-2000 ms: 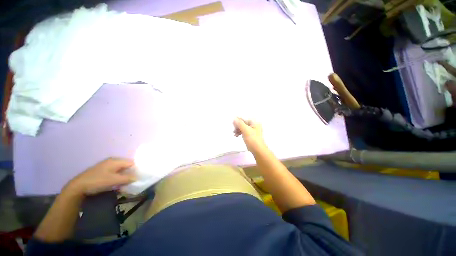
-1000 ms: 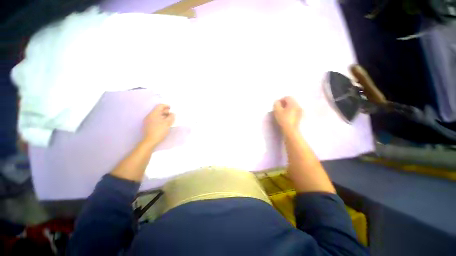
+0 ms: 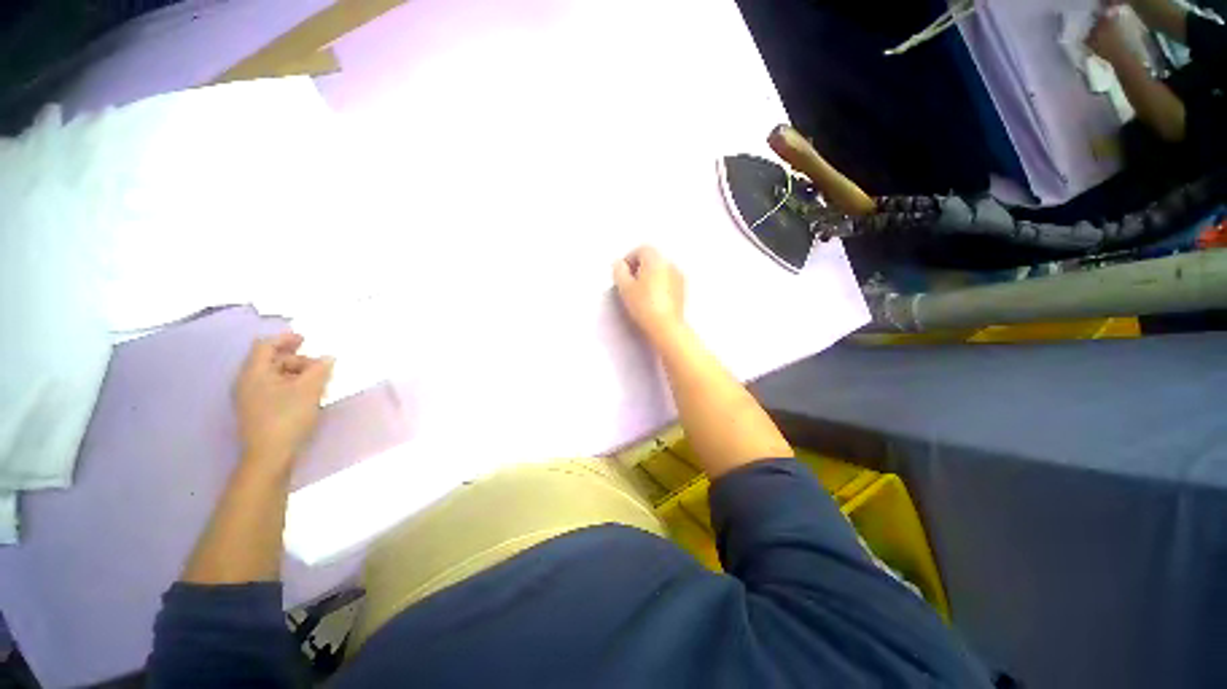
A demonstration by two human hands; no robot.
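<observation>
A bright, overexposed white cloth panel (image 3: 464, 289) lies on the pale lilac table between my hands; glare hides most of its edges. My left hand (image 3: 283, 390) is at its left edge with bent fingers; whether they grip the cloth is unclear. My right hand (image 3: 650, 289) is at its right side, thumb and fingers closed together, seemingly pinching the cloth. A narrow white piece (image 3: 363, 505) lies along the front edge near my waist, with a lilac strip showing between it and the panel.
A pile of white cloth (image 3: 54, 296) spreads over the table's left side. A dark iron (image 3: 770, 211) with a brown handle stands at the right, its wrapped hose running right. A tan strip (image 3: 303, 41) lies at the far edge. Yellow crates (image 3: 875, 518) are below. Another person's arm (image 3: 1144, 81) shows top right.
My left hand has moved from the front edge up to the panel's left side. My right hand moved farther onto the table. The view has swung, shifting the iron and table leftward since one second ago.
</observation>
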